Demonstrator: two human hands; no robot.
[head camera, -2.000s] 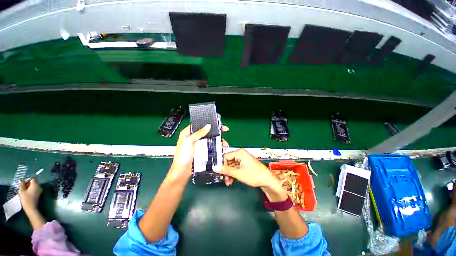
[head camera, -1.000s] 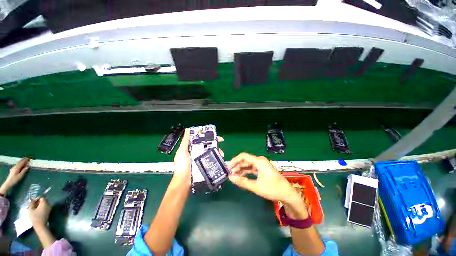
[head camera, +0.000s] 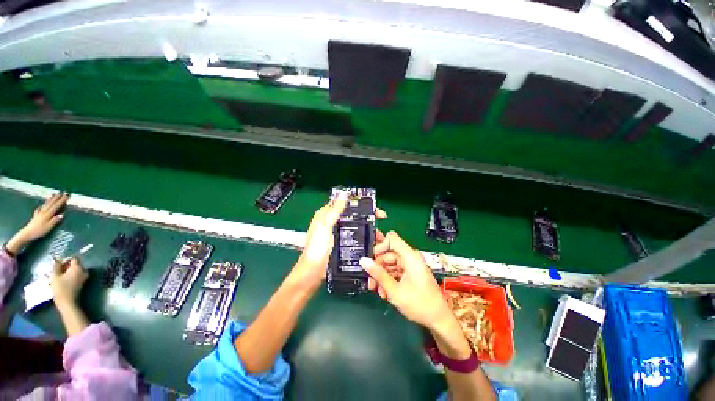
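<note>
An opened phone assembly (head camera: 353, 249) with a board at its top and a black battery in its body is held upright in the middle of the view. My left hand (head camera: 323, 233) grips it along its left side, with fingertips showing at its right edge. My right hand (head camera: 400, 276) is at the lower right of the phone, its thumb on the battery's right part and its other fingers curled at the phone's edge. Two more phone assemblies (head camera: 181, 279) lie side by side on the green bench to the left.
An orange-red bin (head camera: 502, 323) with tan strips, black pads on white liner (head camera: 576, 337) and a blue tray (head camera: 643, 345) are at the right. Phones lie on the green belt behind the white rail (head camera: 235, 225). A neighbour's hands (head camera: 69, 280) and small black parts (head camera: 127, 257) are left.
The battery, tilted across the phone a second ago, now lies straight in it. My right thumb has come onto it. The dark sheet held earlier is gone from the phone. The camera view has shifted.
</note>
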